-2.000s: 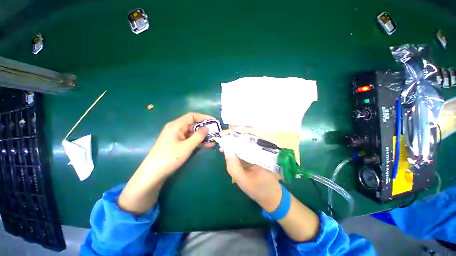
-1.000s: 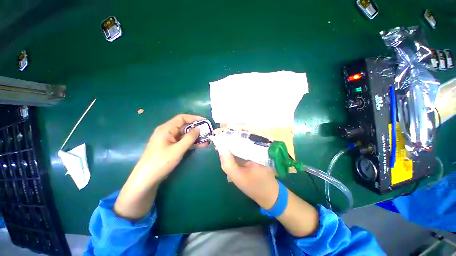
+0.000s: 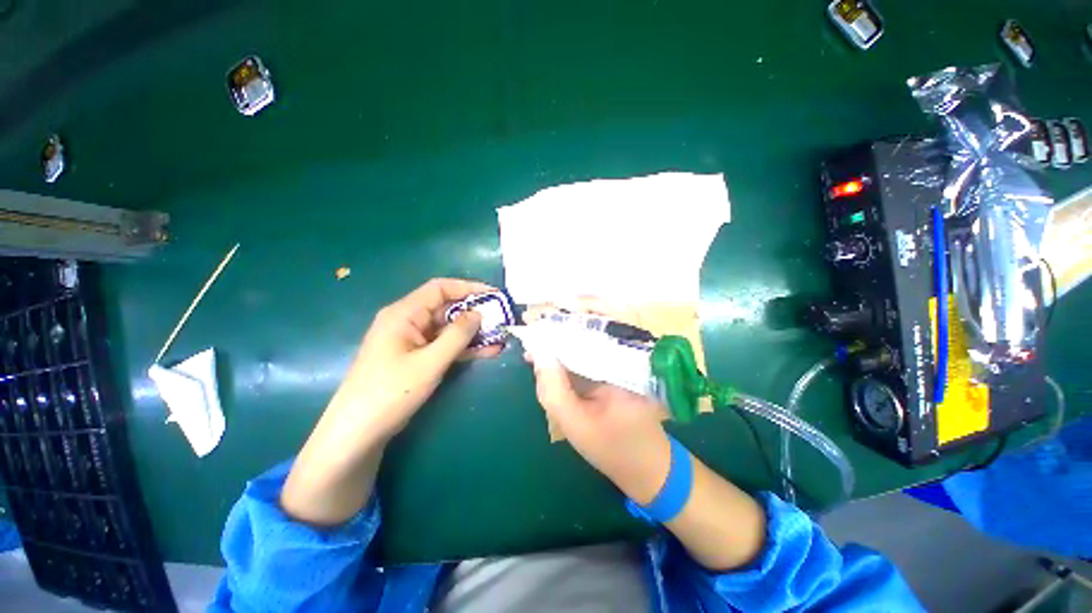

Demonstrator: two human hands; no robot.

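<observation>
My left hand [image 3: 413, 347] holds a small device housing [image 3: 492, 316] with a dark and silvery rim, thumb on its pale face. My right hand [image 3: 599, 413] grips a white glue syringe [image 3: 593, 353] with dark marks. The syringe's front end is at the housing's right side; whether the tip touches is too small to tell. A green adapter [image 3: 679, 377] caps the syringe's rear, and a clear air hose [image 3: 790, 419] runs from it. White wiping paper [image 3: 617, 240] lies beyond the right hand, over tan cardboard [image 3: 671, 321].
A black glue dispenser [image 3: 880, 299] stands at right with a shiny plastic bag [image 3: 1000, 240] on it. Other housings [image 3: 252, 85] lie along the far side. At left are a metal rail [image 3: 84, 225], black tray [image 3: 60, 443], thin stick [image 3: 198, 302] and folded wipe [image 3: 192, 399]. A blue sleeve shows lower right.
The view has shifted, so the bench items sit differently in the picture. Both hands keep their holds. The syringe stays at the housing's right side, and the housing looks slightly turned.
</observation>
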